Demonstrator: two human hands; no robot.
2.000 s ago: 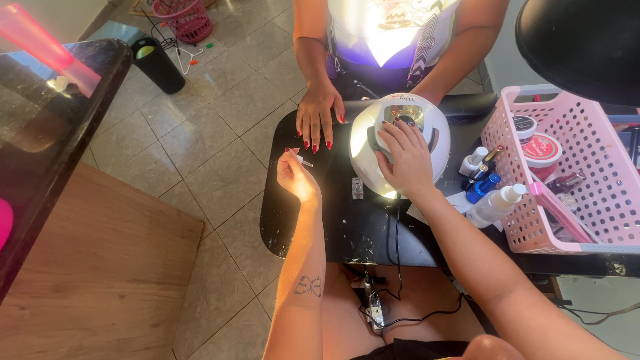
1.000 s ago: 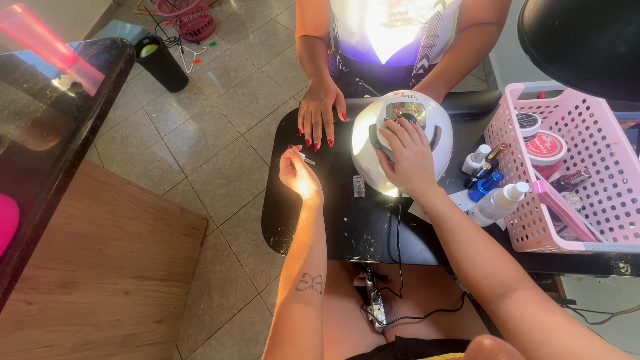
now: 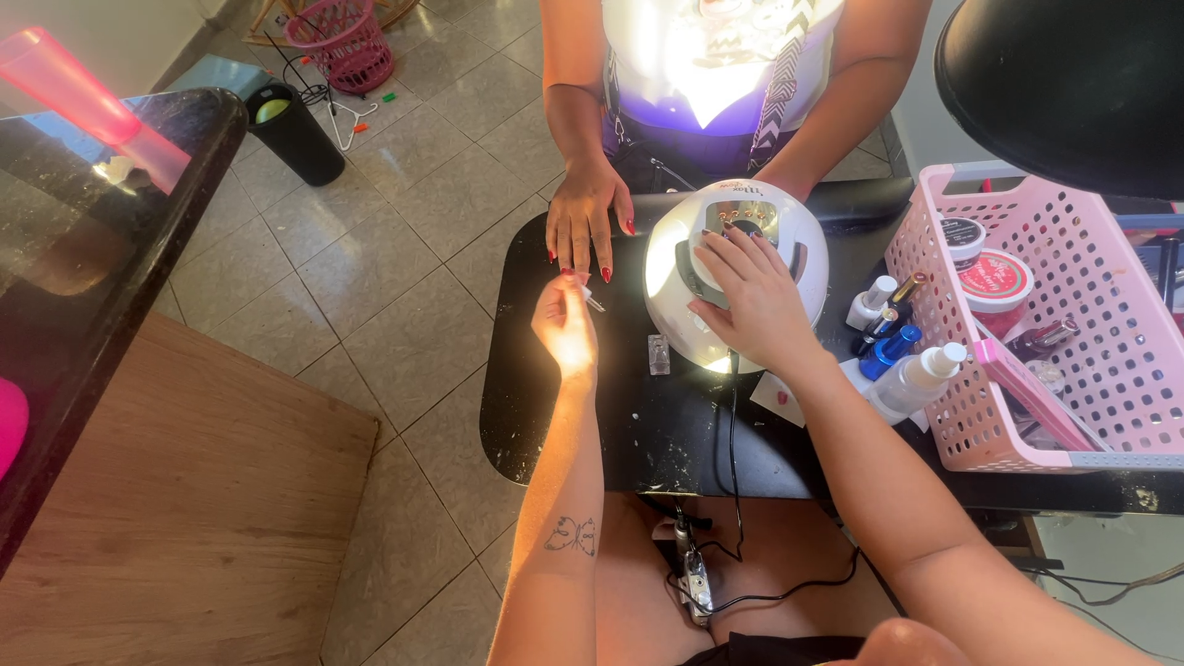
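My left hand (image 3: pixel 565 324) pinches a small, thin white item (image 3: pixel 590 298), too small to name, just below the red-nailed fingertips of another person's hand (image 3: pixel 588 217), which lies palm down on the black table. My right hand (image 3: pixel 754 296) rests with spread fingers on top of a white domed nail lamp (image 3: pixel 675 264). The other person's second arm reaches behind the lamp, its hand hidden. A small clear rectangular piece (image 3: pixel 658 354) lies on the table left of the lamp's base.
Nail polish bottles (image 3: pixel 870 303) and a clear pump bottle (image 3: pixel 916 381) stand right of my right forearm, beside a pink perforated basket (image 3: pixel 1036 453) holding jars. A black lamp shade (image 3: pixel 1064 92) overhangs the upper right. The nail lamp's black cord (image 3: pixel 733 444) runs over the table's near edge.
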